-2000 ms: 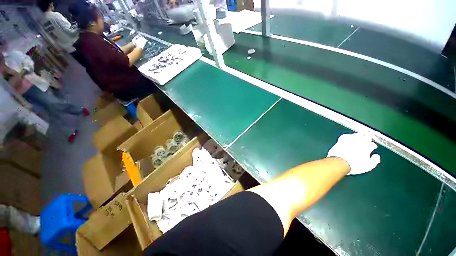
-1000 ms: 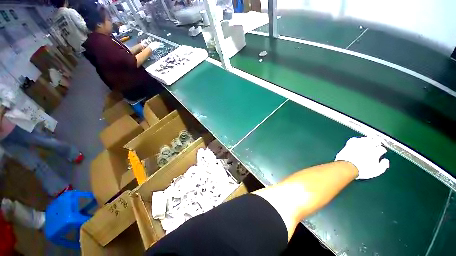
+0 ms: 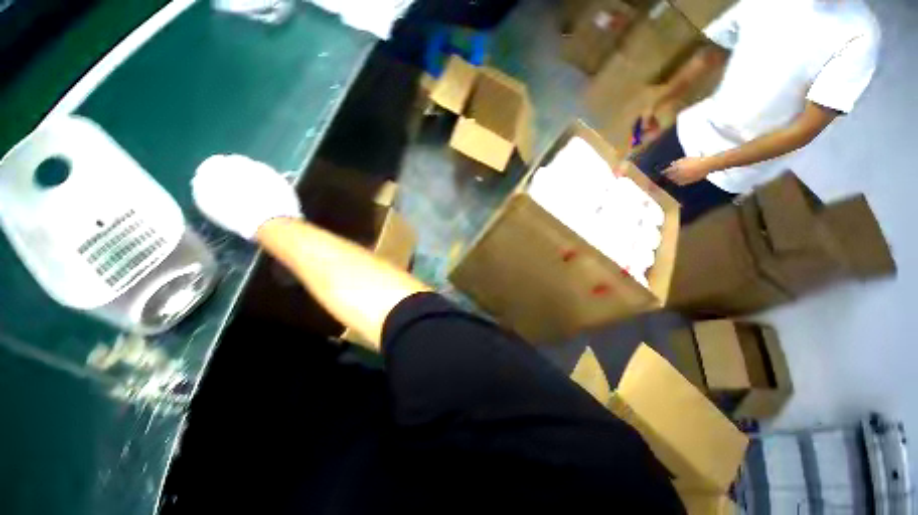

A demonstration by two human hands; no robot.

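A white appliance housing [image 3: 106, 216] lies on the green bench at the left, cut slightly by the frame edge. It has an oval hole at its upper end, a slotted vent grille in the middle and a round opening at its lower right end. My right hand [image 3: 242, 193], in a white glove, is over the bench near its edge, just right of the housing. Its fingers blend into a white blur, so whether they hold anything is unclear. My left hand is out of the picture.
The green bench [image 3: 242, 101] has a scuffed, pale patch below the housing. A large carton [image 3: 523, 267] with white contents and red marks stands on the floor. A person in a white shirt [image 3: 795, 70] is behind it. Open cartons [image 3: 483, 111] stand around; white pieces lie at the bench's far end.
The view has swung from the neighbouring worker and parts cartons to the opposite side. The left gloved hand on the bench has left the picture; the right hand and the housing now show.
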